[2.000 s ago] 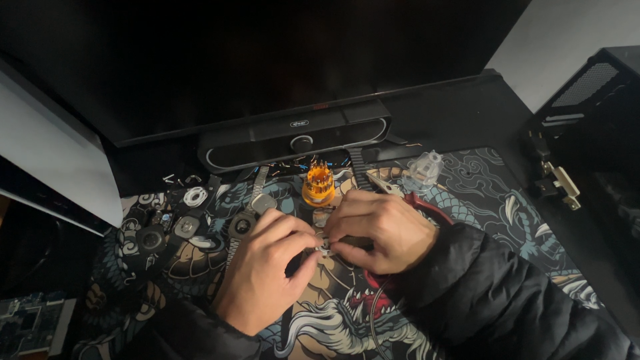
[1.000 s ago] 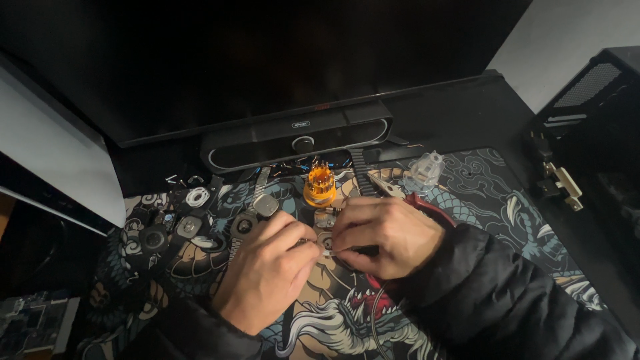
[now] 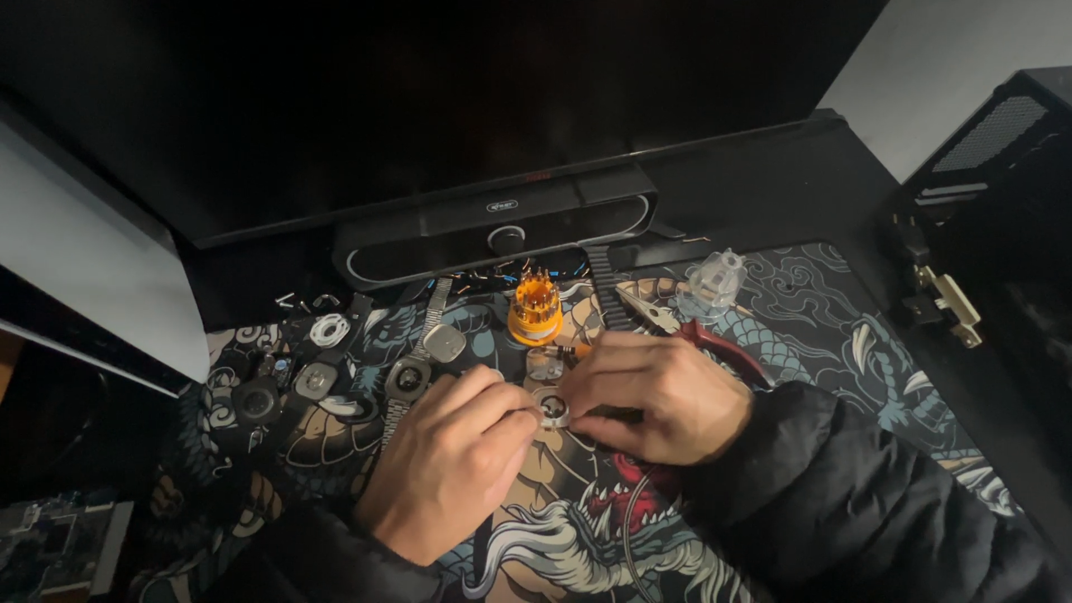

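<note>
A small silver watch part, round with a dark centre, lies between my fingertips. My left hand grips its left edge with bent fingers. At its right edge are the fingers of my right hand; whether they pinch it cannot be told. Just above lies a small metallic plate, beside an orange-handled screwdriver partly hidden by my right hand. An orange bit holder with several bits stands beyond. Left of my hands are a watch case on a metal band and a silver case back.
Red-handled pliers and a clear plastic cover lie at the right. A black speaker bar stands under the monitor. More watch parts and small screws lie left on the patterned desk mat.
My hands have parted slightly, and the round watch part between them shows more plainly than two seconds ago.
</note>
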